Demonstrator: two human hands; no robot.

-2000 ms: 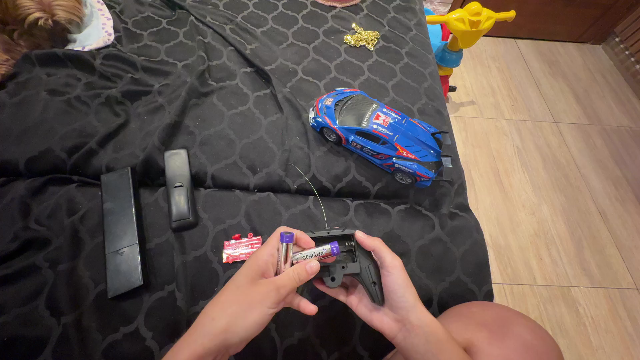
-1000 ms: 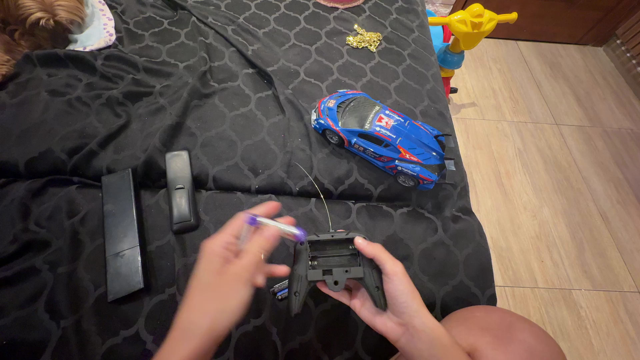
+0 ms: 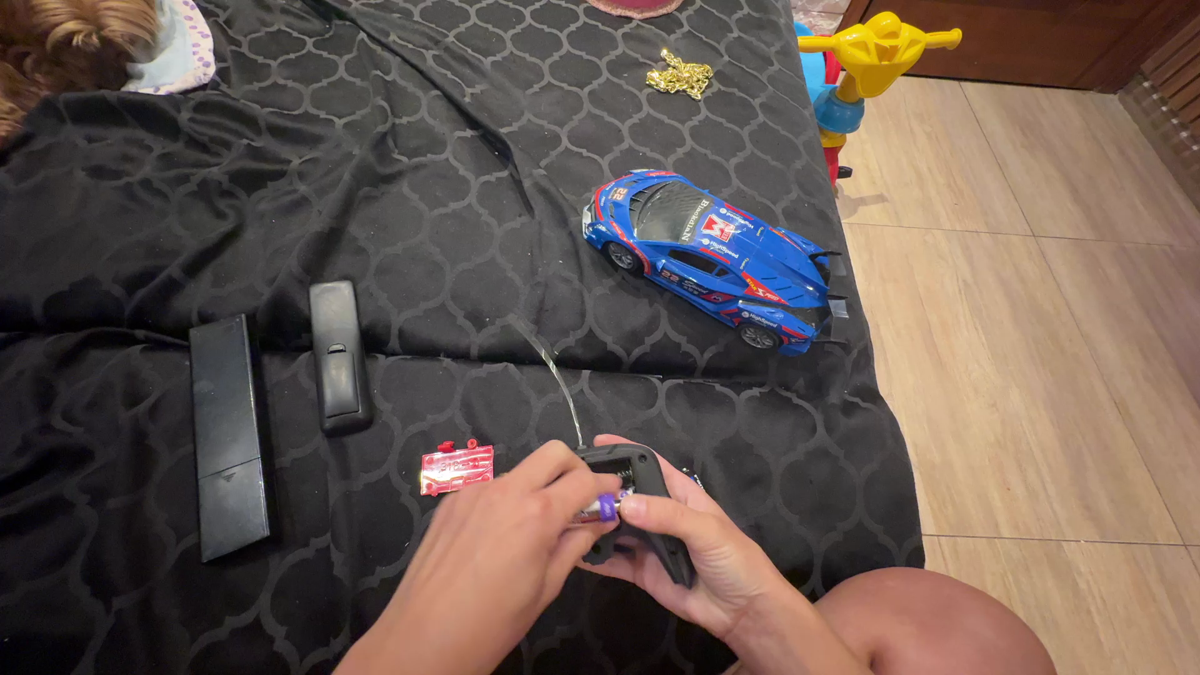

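Note:
My right hand (image 3: pixel 694 534) holds a black toy-car controller (image 3: pixel 647 469), its battery bay facing up and its thin wire antenna (image 3: pixel 562 380) pointing away. With its fingers over the bay, my left hand (image 3: pixel 534 525) grips a battery with a purple end (image 3: pixel 605 507), which lies at the bay and is partly covered. My right thumb touches that end. To the left of my hands lies a small red plastic cover (image 3: pixel 457 470). A blue toy race car (image 3: pixel 712 258) rests beyond them. Part of another small object (image 3: pixel 692 477) shows behind my right hand.
Two black remote controls, a wide one (image 3: pixel 225 412) and a narrow one (image 3: pixel 339 361), lie left on the black patterned cloth (image 3: pixel 450 234). A gold chain (image 3: pixel 680 75) lies far back. A yellow and blue ride-on toy (image 3: pixel 877 56) stands beyond the cloth's right edge, on the tiled floor (image 3: pixel 1012 375).
My left hand has come right, back to the controller, with a battery at the bay. One second ago it was apart from the controller, to its left, holding a battery.

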